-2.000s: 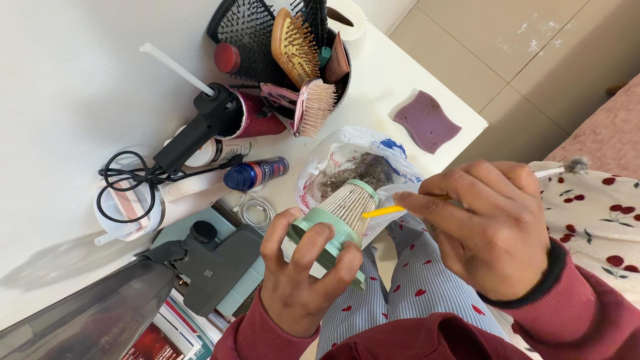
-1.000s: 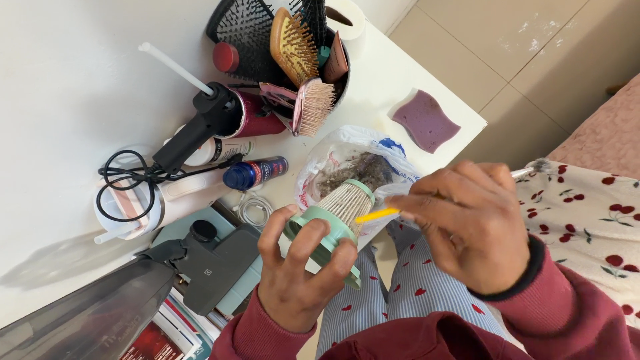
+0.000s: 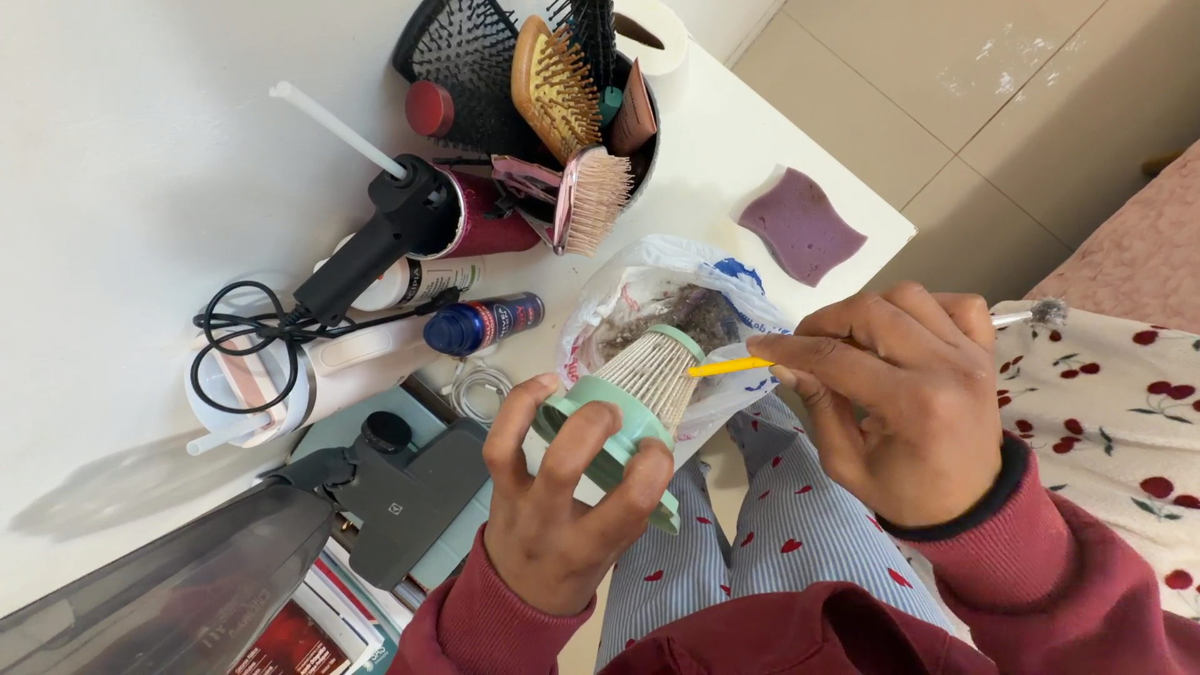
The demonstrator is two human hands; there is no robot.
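Note:
My left hand [image 3: 567, 502] grips the wide rim of a pleated vacuum filter [image 3: 653, 377] with a green plastic frame. The filter lies tilted, its narrow end over the opening of a white plastic bag [image 3: 609, 281] that holds grey dust and hair [image 3: 708, 314]. Between the thumb and fingers of my right hand [image 3: 891, 398] is a thin brush; its yellow handle end [image 3: 731, 367] touches or nearly touches the pleats. Its bristle end [image 3: 1048, 311], with grey fluff on it, points away to the right. My right fist hides the middle of the brush.
A purple sponge [image 3: 803, 227] lies on the white table [image 3: 750, 141]. Hairbrushes [image 3: 558, 89] stand in a round container beside a paper roll [image 3: 652, 42]. Left of the bag are a blue spray can [image 3: 485, 322], a coiled white cable [image 3: 480, 392] and a black-corded appliance [image 3: 375, 244].
My right hand has shifted slightly, and the yellow end has moved a little along the filter's pleats. My left hand keeps its hold on the green rim.

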